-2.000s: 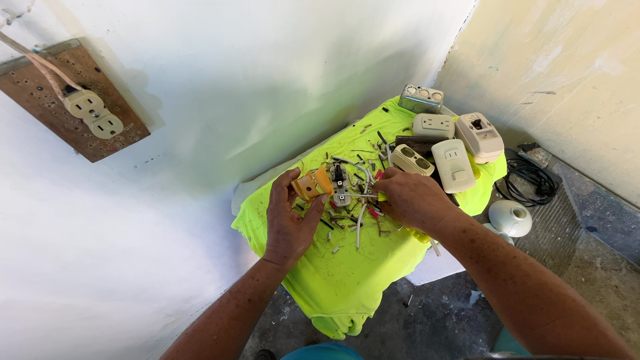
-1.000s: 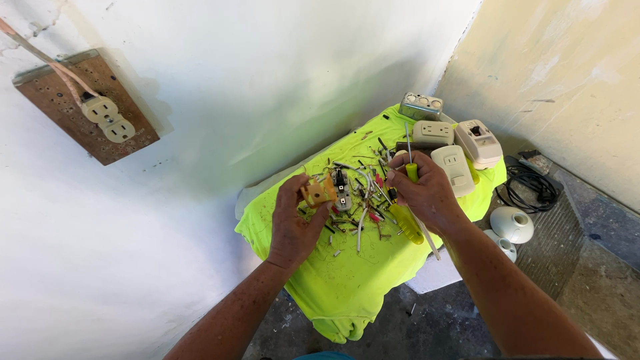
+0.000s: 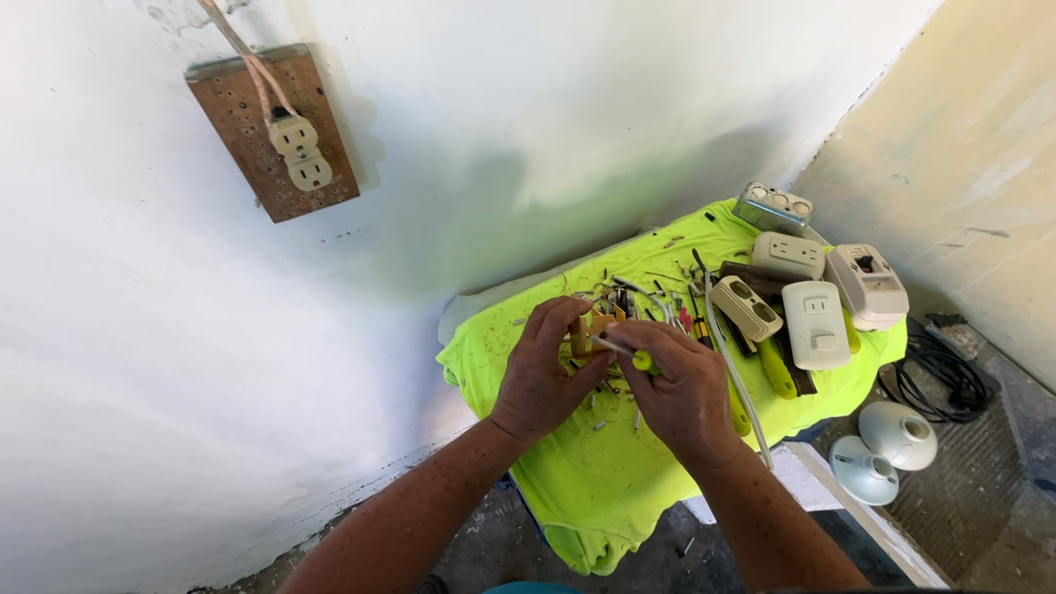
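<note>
My left hand (image 3: 544,363) grips a small orange-yellow plastic electrical part (image 3: 584,337) over the cloth-covered surface. In my right hand (image 3: 681,384) is a screwdriver (image 3: 645,361) with a yellow-green handle, its shaft pointing left at that part. Behind the fingers a partly hidden electrical device (image 3: 620,302) lies among cut wire pieces. A gray cable (image 3: 737,379) runs past my right hand, near a black-and-yellow screwdriver (image 3: 700,328). The fingers hide the screwdriver's tip.
Outlets and a switch plate (image 3: 815,325) crowd the right of the neon-yellow cloth (image 3: 610,495), with a metal box (image 3: 773,208) behind. Lamp holders (image 3: 898,436) and coiled black cable (image 3: 940,375) lie on the floor. A duplex outlet (image 3: 300,153) hangs on a wooden board on the wall.
My right hand has brought the screwdriver from upright to pointing left, against the orange-yellow part. The part has turned in my left hand. The view has shifted.
</note>
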